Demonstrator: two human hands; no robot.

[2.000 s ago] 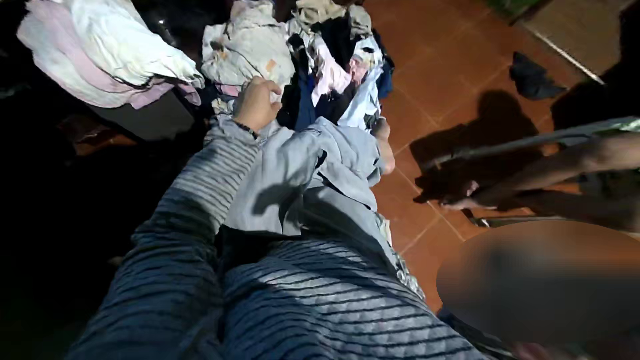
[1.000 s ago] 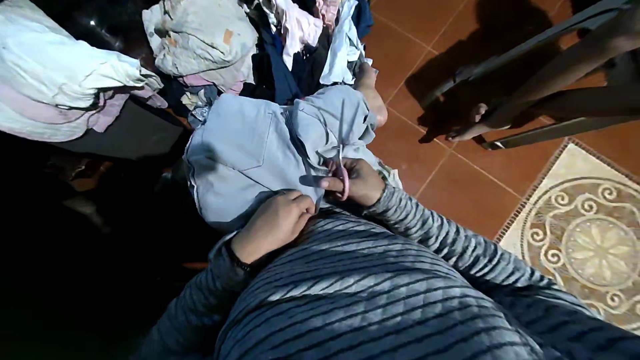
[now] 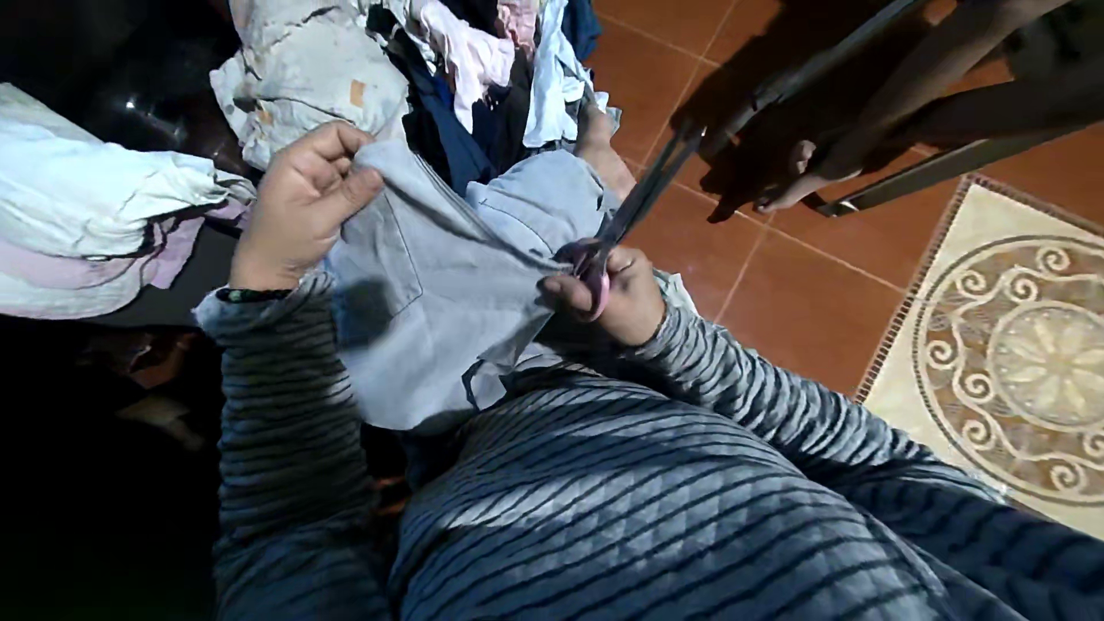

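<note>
A light grey cloth garment (image 3: 448, 285) with seams lies across my lap. My left hand (image 3: 306, 203) pinches its upper left corner between thumb and fingers and holds it raised. Pink-handled scissors (image 3: 638, 203) are in my right hand (image 3: 617, 293), thumb and fingers at the handle loops, with the blades pointing up and to the right, away from the cloth. That hand is at the right edge of the garment; whether its fingers also pinch the cloth cannot be told.
Piled clothes (image 3: 470, 60) in pink, navy and white lie ahead, beside a stained cream cloth (image 3: 319, 78). White and pink cloths (image 3: 95, 198) rest on a dark surface at left. Another person's foot (image 3: 802, 177) is at upper right. A patterned tile panel (image 3: 1035, 354) lies in the red tile floor.
My left hand has moved up and left with the cloth's edge since one second ago, when both hands were close together. The scissors now point away to the upper right.
</note>
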